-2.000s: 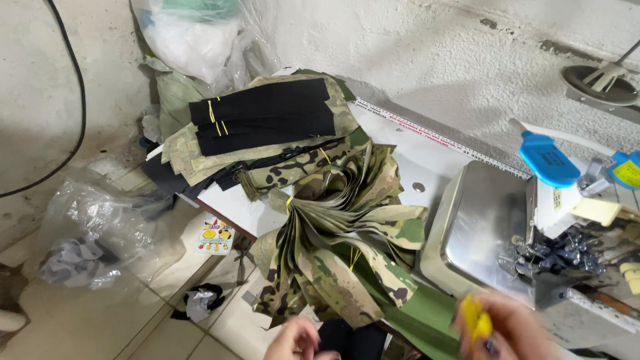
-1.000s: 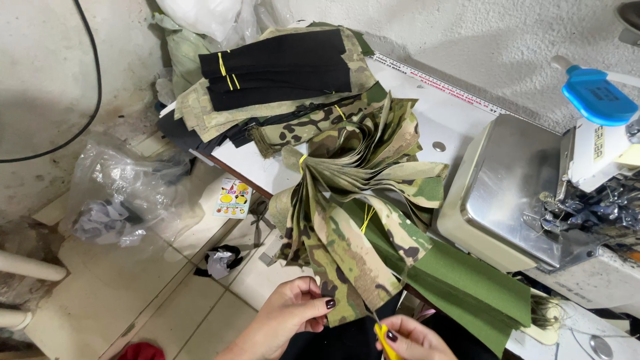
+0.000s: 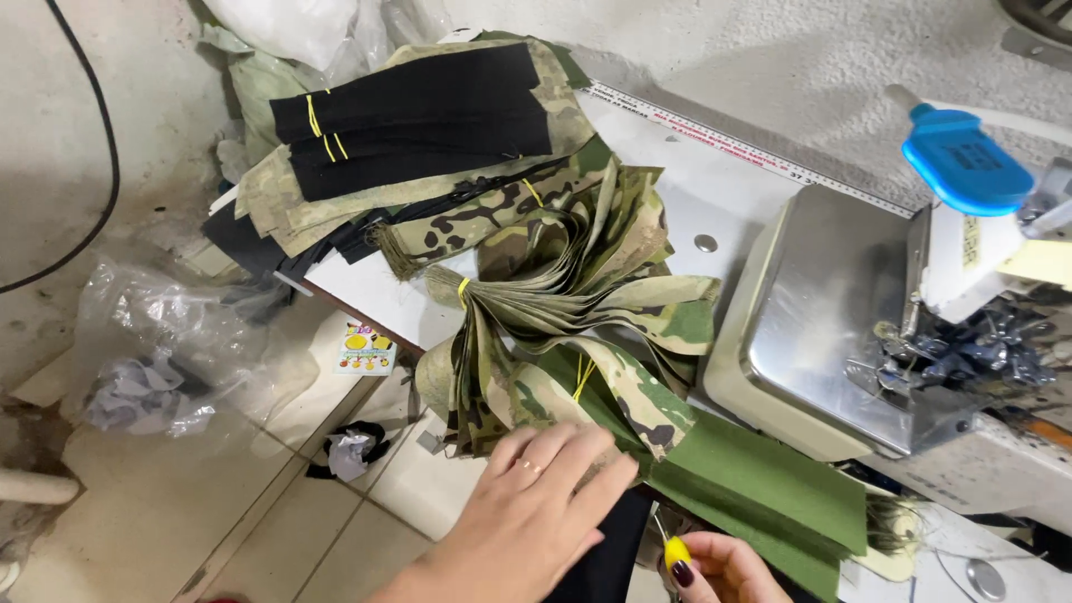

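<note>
My left hand [image 3: 548, 494] reaches over the lower edge of a fanned bundle of camouflage fabric strips [image 3: 536, 310], tied with yellow cord; its fingertips are at the strips, and whether they grip one is unclear. At the bottom, my right hand [image 3: 720, 569] holds a small tool with a yellow handle [image 3: 677, 550] and a thin metal tip pointing up. Green fabric pieces [image 3: 754, 469] lie beneath the bundle and extend right. Behind it rest a tied stack of black fabric [image 3: 410, 117] and more camouflage pieces [image 3: 494, 218].
A metal-topped scale [image 3: 829, 318] stands at the right of the white table [image 3: 712, 180]. Beside it is a blue plastic item [image 3: 967, 159] near dark plastic-wrapped pieces [image 3: 971, 347]. Plastic bags [image 3: 167, 360] lie on the tiled floor at left, and a black cable [image 3: 109, 142] hangs by the wall.
My left hand has moved up and right onto the lower camouflage strips. My right hand, with the yellow-handled tool, is now lower and a little apart from the fabric.
</note>
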